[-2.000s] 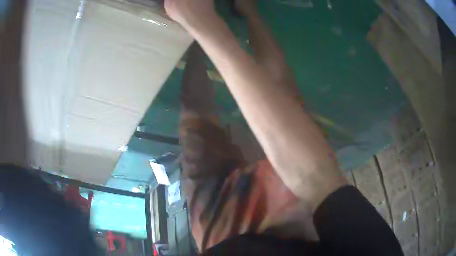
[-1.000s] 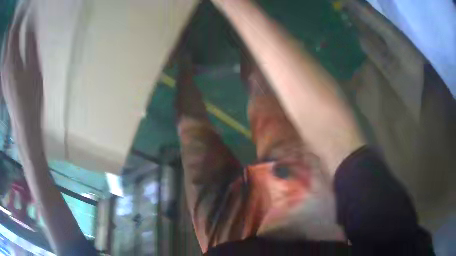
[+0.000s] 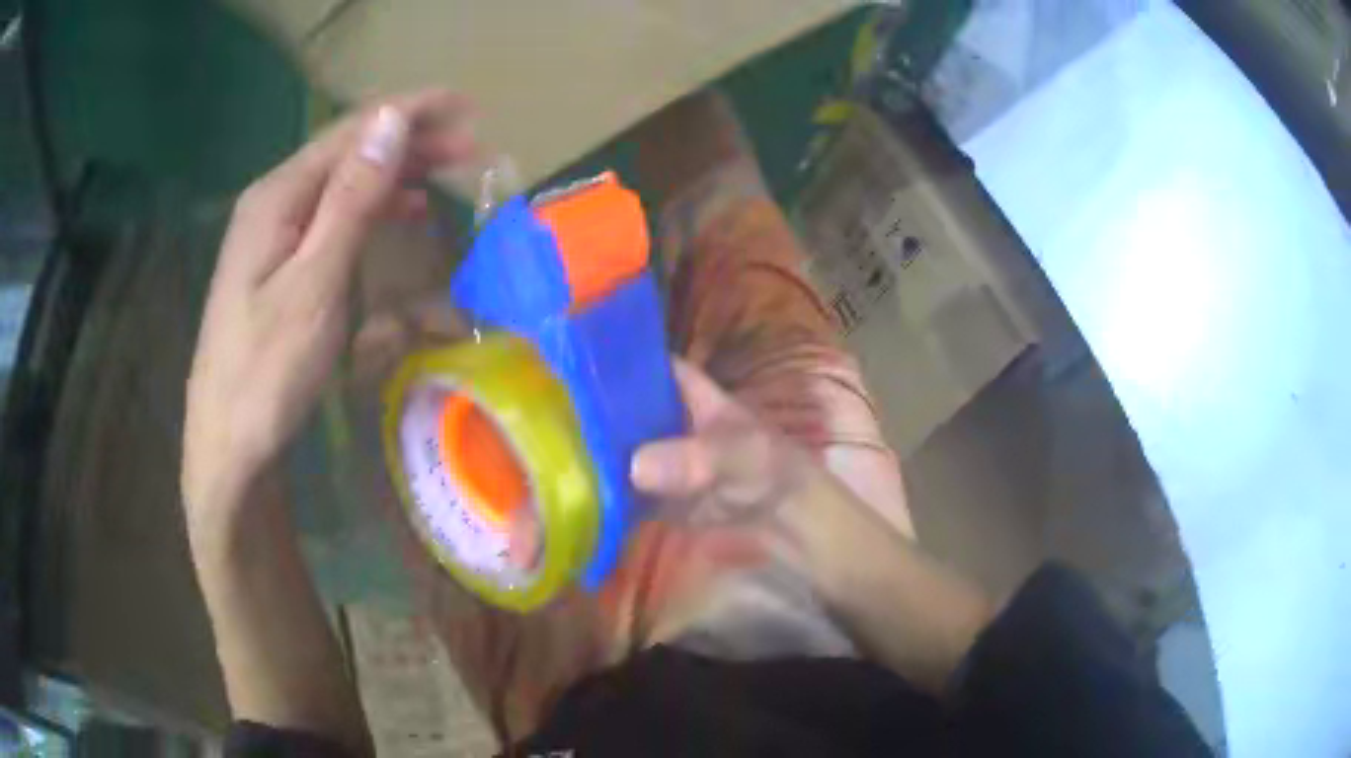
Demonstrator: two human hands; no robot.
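Observation:
An orange and blue tape dispenser [image 3: 615,348] is in the middle of the view, held up above the wearer's lap. It carries a shiny yellow packing tape roll [image 3: 571,496] with a white core. My right hand [image 3: 726,452] grips the dispenser from its right side, the thumb on the blue body. My left hand [image 3: 319,245] is raised to the left of the dispenser's orange head, fingers bent and blurred. A short clear bit of tape shows between the fingertips and the dispenser; whether the left fingers touch it, I cannot tell.
A brown cardboard surface [image 3: 548,74] lies at the top. A printed carton [image 3: 926,282] with black handling symbols stands right of the legs. A white worktable [image 3: 1104,222] runs down the right side. Green floor [image 3: 163,104] shows at the upper left, and another carton [image 3: 415,689] at the bottom left.
The tape dispenser has come into view in my right hand. My left hand is now raised beside it. The large cardboard sheet at the left is gone from there, and the view has turned toward the white table.

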